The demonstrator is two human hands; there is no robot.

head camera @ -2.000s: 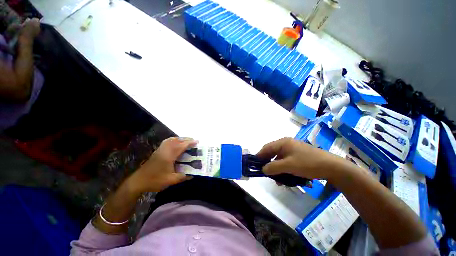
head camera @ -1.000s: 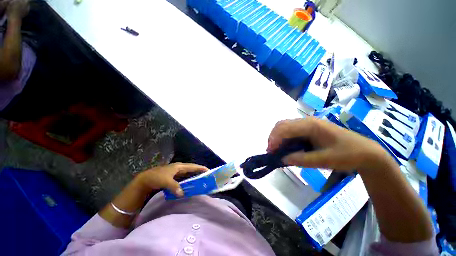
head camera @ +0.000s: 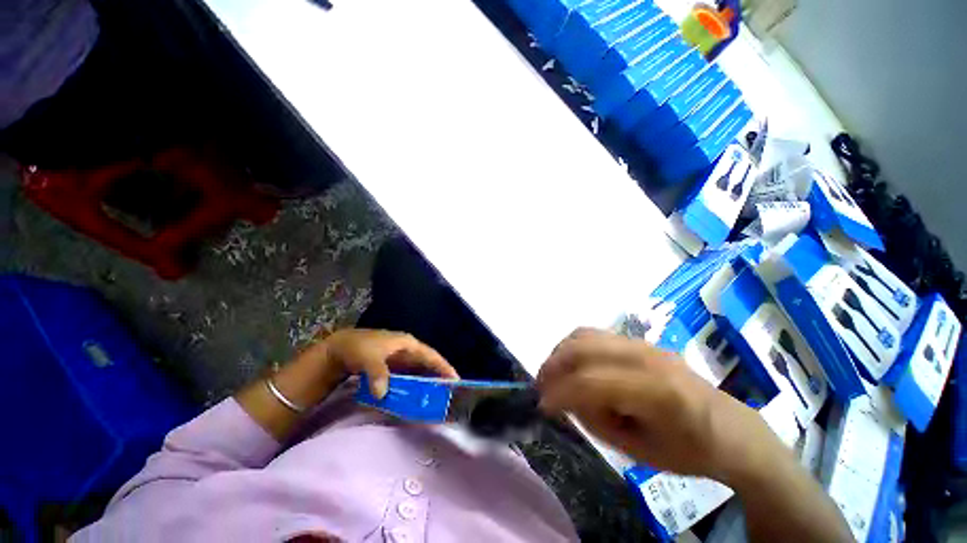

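My left hand [head camera: 384, 358] holds a slim blue retail box [head camera: 416, 398] over my lap, its mouth toward my right hand. My right hand [head camera: 615, 395] grips a black coiled cable [head camera: 503, 412] at the box's mouth. The cable is blurred, and how far it is inside the box cannot be told. A loose pile of blue and white cartons [head camera: 790, 318] lies on the white bench [head camera: 445, 159] beyond my right hand.
A row of blue boxes [head camera: 647, 80] stands on the bench's far side, near an orange-yellow roll [head camera: 704, 29]. Black coiled cables [head camera: 901, 228] lie along the wall. A red stool [head camera: 148, 207] and a blue plastic crate [head camera: 95, 392] are at left.
The view has shifted. The box, earlier held front up and then tilted with its mouth open, is now nearly level. My right hand has brought the cable down to the box's mouth.
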